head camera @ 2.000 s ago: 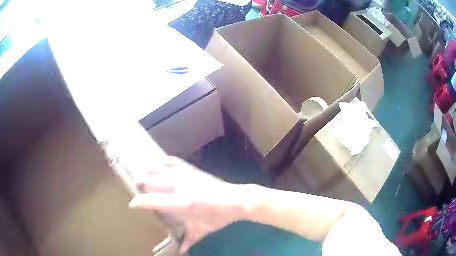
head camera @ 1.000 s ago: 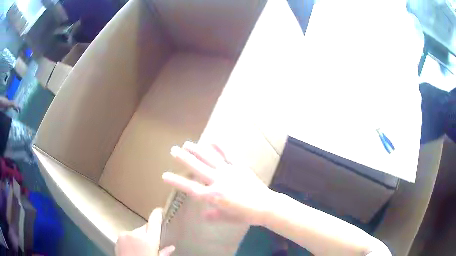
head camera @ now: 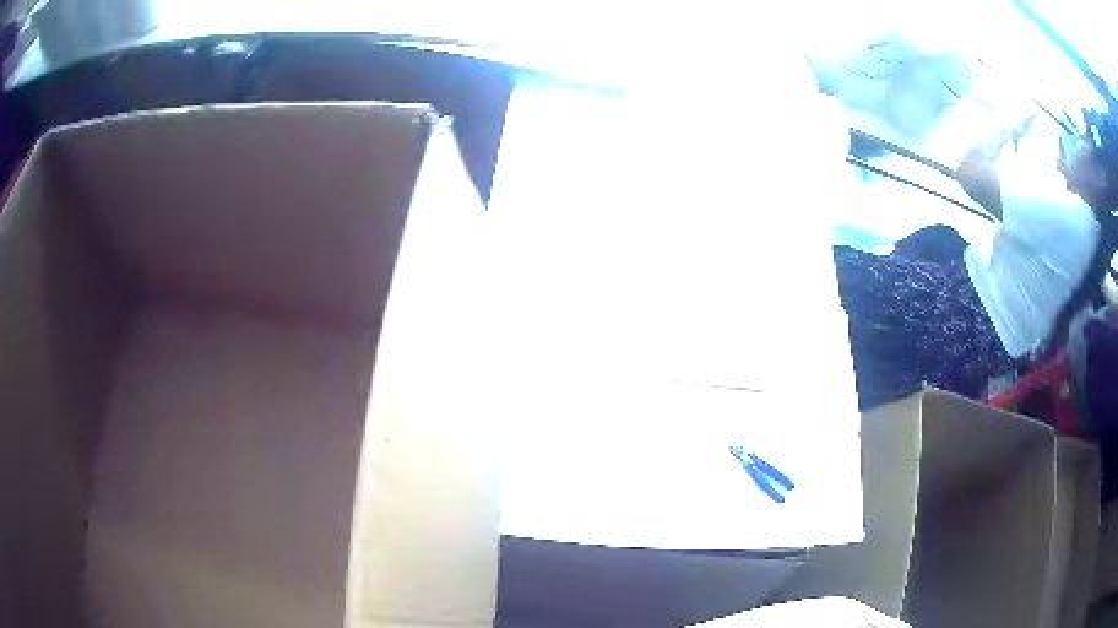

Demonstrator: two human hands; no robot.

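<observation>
A large open brown carton (head camera: 233,454) stands at the left with its inside showing; its bottom looks bare. Its right wall is against or close beside a white-topped surface (head camera: 662,282), washed out by glare. Blue-handled side-cutter pliers (head camera: 763,475) lie near the front right of that surface. Neither of my hands is in view. A pale shape at the bottom edge, right of centre, may be my sleeve; I cannot tell.
Another open carton (head camera: 981,515) stands at the right, past the white top. Behind it are a person's pale sleeve (head camera: 1040,252) and dark clothing (head camera: 920,307). A dark curved edge runs behind the large carton.
Both hands have gone out of the picture. The view has swung, so the large carton now sits further left and the white top is central.
</observation>
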